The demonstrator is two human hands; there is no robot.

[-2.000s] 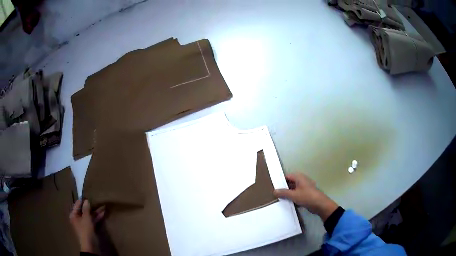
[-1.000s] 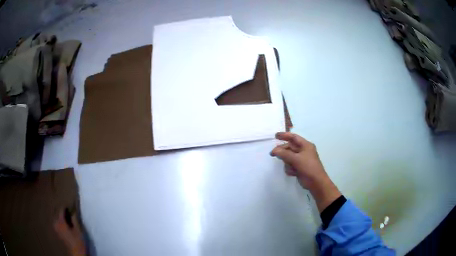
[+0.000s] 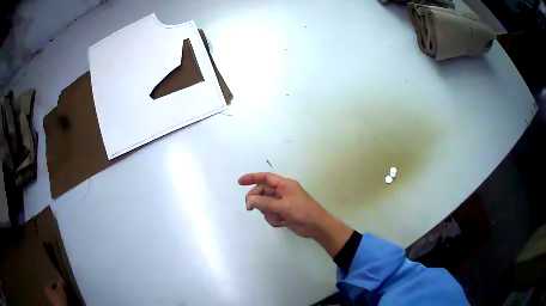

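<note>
The white card template (image 3: 140, 113) lies at the upper left on brown cut panels (image 3: 69, 140), which show at its left and right edges and through its angular window. My right hand (image 3: 284, 203) is above the table, away from the template, with the index finger extended and the other fingers curled; whether a small chalk piece is in the fingertips cannot be seen. My left hand (image 3: 55, 293) is small, dim and cut off at the bottom left edge, at the brown stack of panels (image 3: 27, 251); its grip is unclear.
Two small white chalk pieces (image 3: 390, 176) lie on the white table (image 3: 239, 257) near a yellow-brown stain. A tied tan bundle (image 3: 452, 33) is at the upper right. Folded cloth pieces (image 3: 21, 137) are at the left edge. The table's rounded edge runs down the right side.
The view has shifted, so the template shows further left. My right hand has come away from the template's corner. My left hand remains at the left stack.
</note>
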